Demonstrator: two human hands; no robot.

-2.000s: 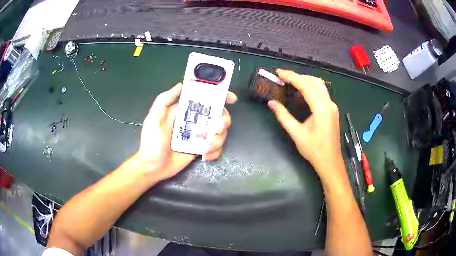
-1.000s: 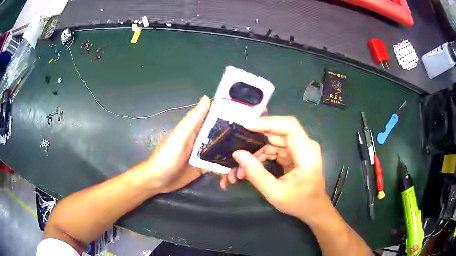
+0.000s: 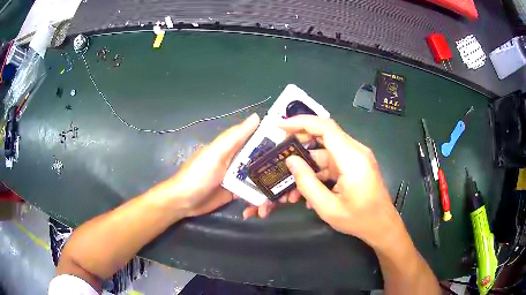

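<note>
My left hand (image 3: 216, 167) holds the white keypad phone (image 3: 289, 99), back side up and tilted, its dark oval camera area partly covered by my right fingers. My right hand (image 3: 340, 178) holds the dark brown battery (image 3: 282, 171) with gold print and a white strip between thumb and fingers. The battery is tilted over the lower part of the phone's back, where a dark printed area shows. Whether the battery touches the phone cannot be told.
A black card with gold print (image 3: 390, 92) lies beside a grey translucent piece (image 3: 364, 97). Tweezers (image 3: 401, 197), a red-handled screwdriver (image 3: 443, 193), a blue tool (image 3: 454, 139) and a green electric screwdriver (image 3: 483, 245) lie right. Solder wire (image 3: 164, 131) curves across the mat.
My right hand has picked up the battery from the mat and brought it over the phone, then turned it so its white strip shows. The phone has moved right and tilted.
</note>
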